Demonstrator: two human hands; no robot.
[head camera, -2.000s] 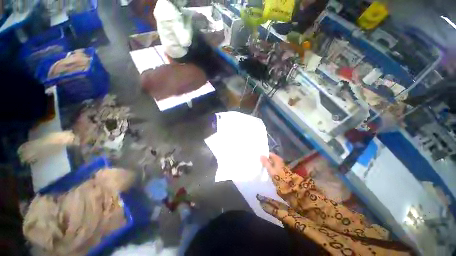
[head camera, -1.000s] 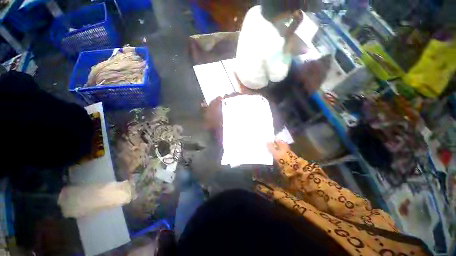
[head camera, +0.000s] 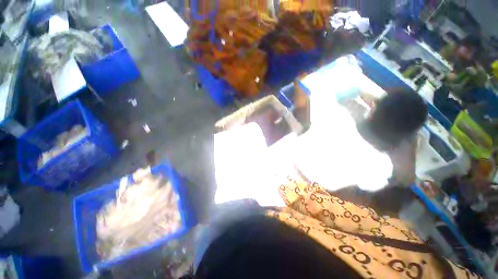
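Bright white paper sheets (head camera: 240, 163) are held up in front of me, overexposed, with no print readable. My right hand (head camera: 285, 171) is at their right edge, mostly washed out by glare, at the end of a patterned orange sleeve. It grips the sheets; the single fingers cannot be made out. My left hand is not in view.
A person in white (head camera: 344, 147) is bent over just right of the sheets. A blue crate with pale cloth (head camera: 139, 215) stands on the floor at lower left, another blue crate (head camera: 65, 147) behind it. An orange-brown cloth heap (head camera: 235, 46) lies ahead.
The view has moved forward and turned; the person in white is now closer and further right. The crates and orange heap have come nearer. The sheets stay in my right hand, slightly further left.
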